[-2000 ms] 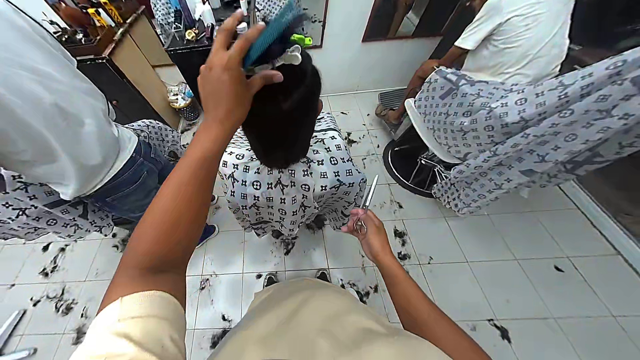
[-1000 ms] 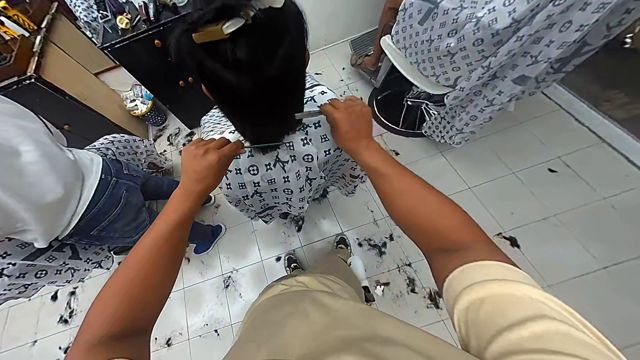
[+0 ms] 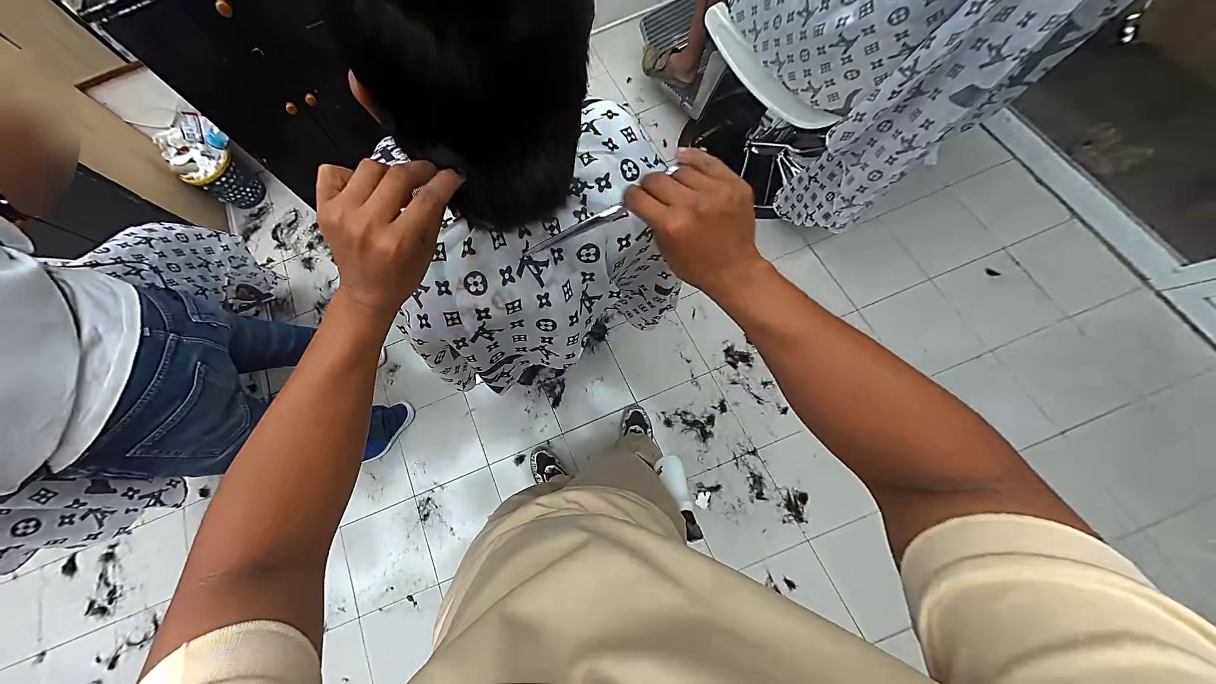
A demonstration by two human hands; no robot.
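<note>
A seated person's dark hair [image 3: 494,123] hangs at the top centre, over a white patterned barber's cape [image 3: 513,313]. My left hand [image 3: 380,218] is at the left side of the hair, fingers bent, with a small part of something between the fingertips; whether it is hair or a comb cannot be told. My right hand [image 3: 698,214] grips a pair of metal hair scissors [image 3: 589,226] on the right. Their blades point left, just below the hair's lower edge and over the cape. The finger loops are mostly hidden by my fingers.
A person in jeans [image 3: 180,380] stands close at the left. Another caped person sits at the upper right on a chair [image 3: 769,71]. A full waste basket [image 3: 228,176] stands by the dark cabinet [image 3: 275,66]. Cut hair [image 3: 698,423] lies on the tiles.
My left hand has come down from above the head, where it held a blue comb two seconds ago. My right hand with the scissors has risen to the hair's lower edge. The view has moved closer.
</note>
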